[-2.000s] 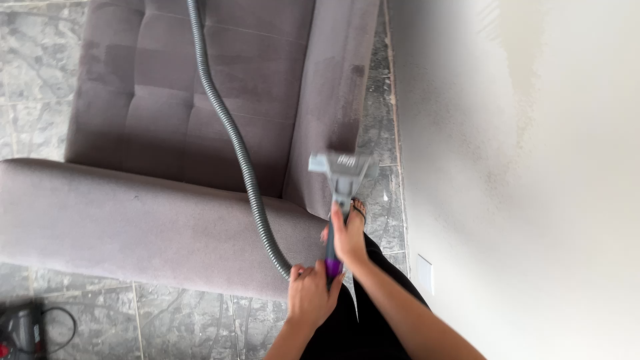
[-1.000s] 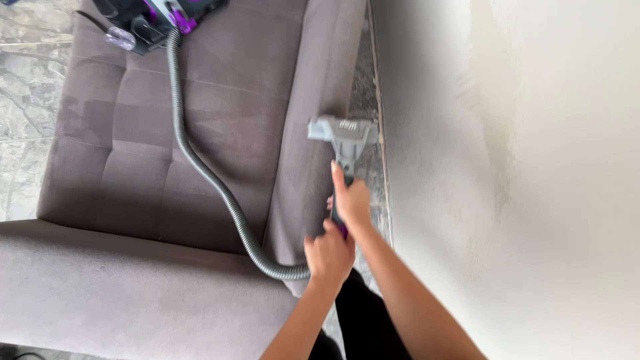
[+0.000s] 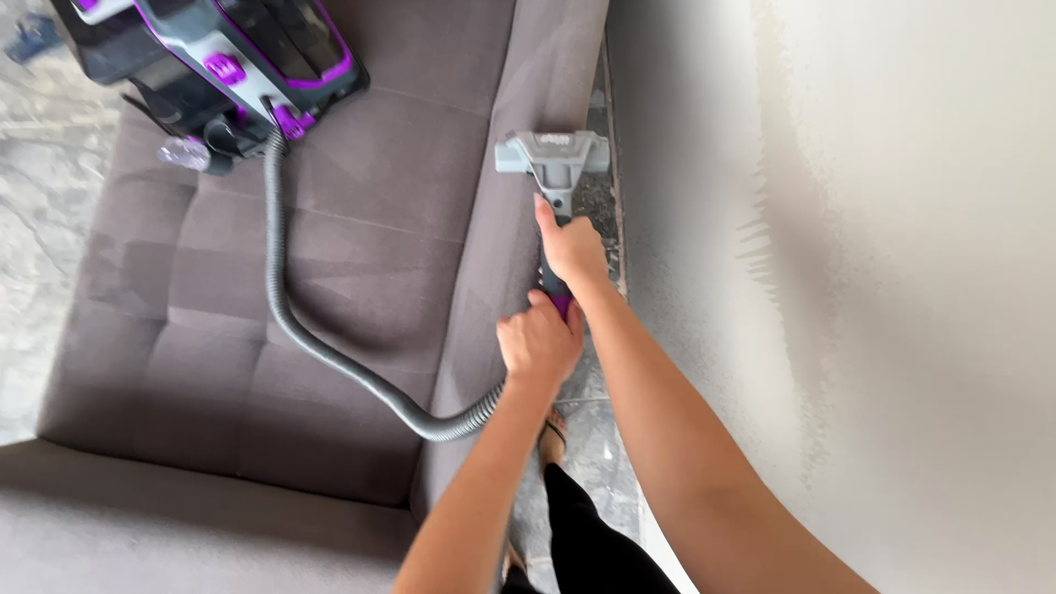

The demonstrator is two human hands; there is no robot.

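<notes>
My right hand grips the dark neck of an upholstery cleaner's hand nozzle, with the thumb pointing up toward its wide grey head. Lower down, my left hand is closed around the purple and dark rear of the same handle. The nozzle head lies over the top of the sofa's backrest, close to the wall. From behind my left hand a ribbed grey hose curves across the seat to a black, grey and purple portable cleaning machine, which rests on the sofa seat.
A pale wall with stained patches runs along the right. Between it and the sofa is a narrow strip of grey tiled floor, where a sandalled foot stands. The padded armrest crosses the lower left.
The view has shifted a lot along the sofa, bringing the cleaning machine into sight. Both hands still hold the nozzle handle, and the nozzle head has moved along the backrest.
</notes>
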